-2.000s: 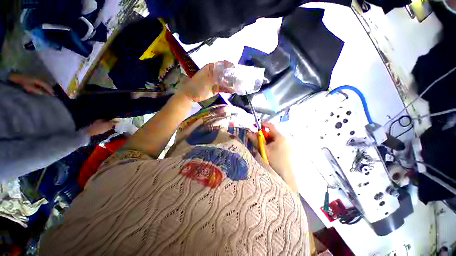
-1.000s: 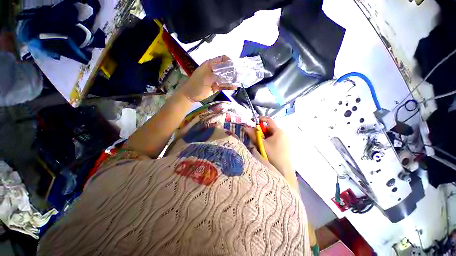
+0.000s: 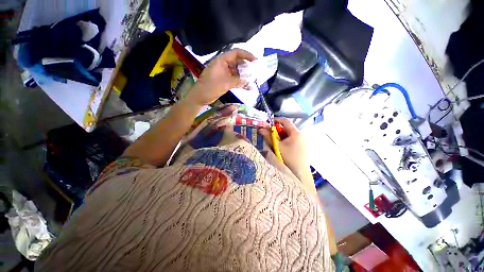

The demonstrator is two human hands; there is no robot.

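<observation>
My left hand (image 3: 225, 74) holds a small crinkled, whitish clear plastic bag (image 3: 260, 70) between thumb and fingers, above the machine table's near edge. My right hand (image 3: 289, 141) holds fabric scissors (image 3: 275, 139) with a yellow and a red-orange handle loop. The silver blades point up and away, and their tips are at the lower edge of the bag. Whether the blades have cut into it, I cannot tell. Black shiny faux leather panels (image 3: 318, 71) lie on the table just beyond the bag.
The white industrial sewing machine (image 3: 395, 143) with a blue tube stands at the right. A red tray (image 3: 378, 205) is near its end. Dark cloth (image 3: 223, 24) lies at the top. Navy cut parts (image 3: 66, 48) lie on the left table (image 3: 63, 98). Crumpled pale material (image 3: 26, 226) is at lower left.
The view has shifted. The bag looks more bunched in my left hand, and the scissors' tips have come closer to it. The person in grey sleeves at the left is out of view.
</observation>
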